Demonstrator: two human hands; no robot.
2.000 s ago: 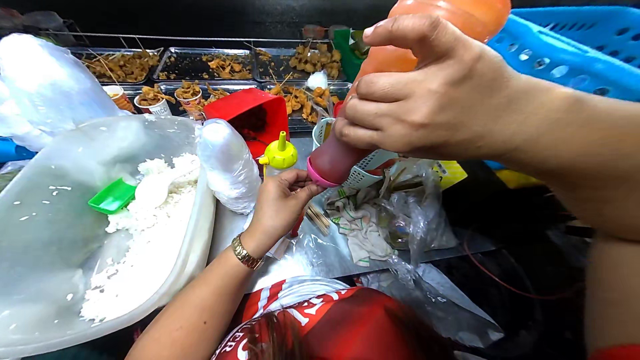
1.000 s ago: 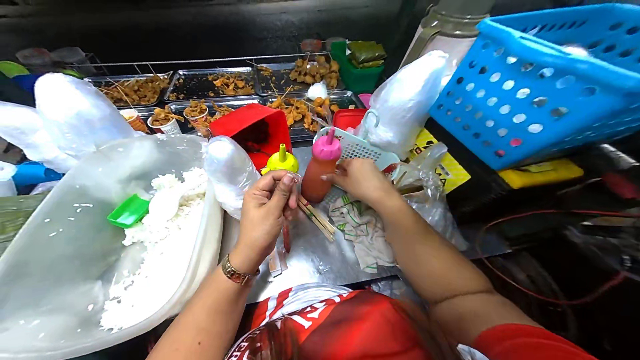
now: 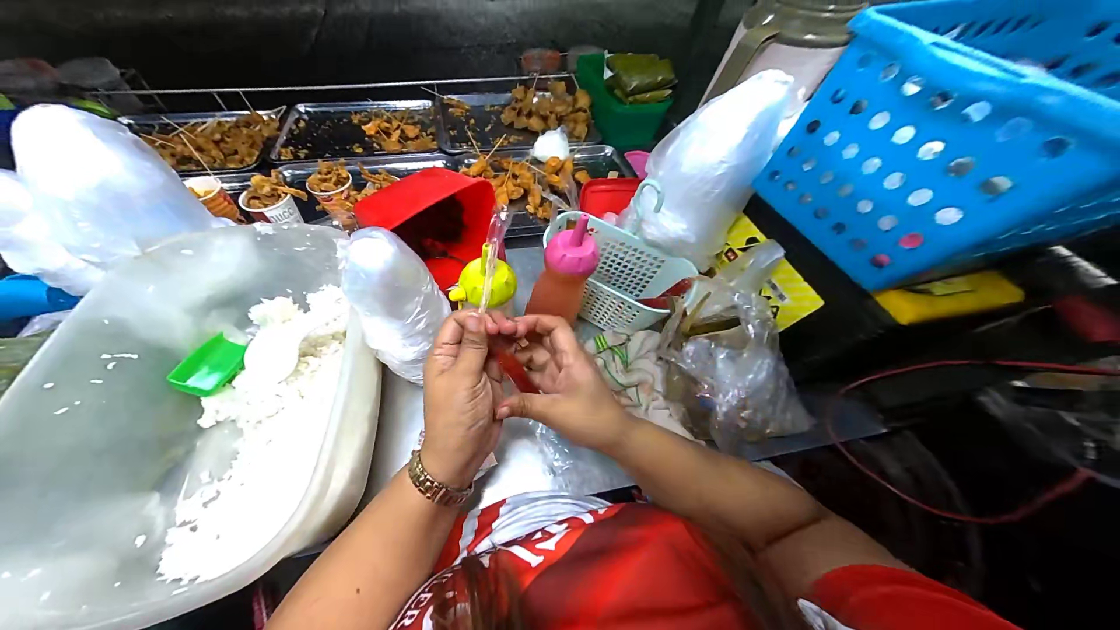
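Note:
My left hand [image 3: 464,398] and my right hand [image 3: 560,381] meet at the middle, their fingers pinching a narrow clear plastic bag [image 3: 514,367] with red sauce in its lower part. The bag's thin upper end stands up above my fingertips. Just beyond my right hand, a squeeze bottle of reddish sauce [image 3: 557,293] with a pink nozzle cap stands upright. Beside it is a squeeze bottle with a yellow cap [image 3: 487,282]. A roll of clear plastic bags [image 3: 394,302] leans close to my left hand.
At left, a large translucent tub [image 3: 363,437] holds white rice [image 3: 254,446] and a green scoop [image 3: 207,366]. Metal trays [image 3: 293,131] of fried food line the back. A red container [image 3: 429,206], pale green basket [image 3: 626,262], cloth [image 3: 643,376] and blue basket [image 3: 927,149] are also near.
My right hand has let go of the pink-capped bottle, which was tipped over the bag two seconds ago and now stands upright. That hand has joined my left at the sauce bag.

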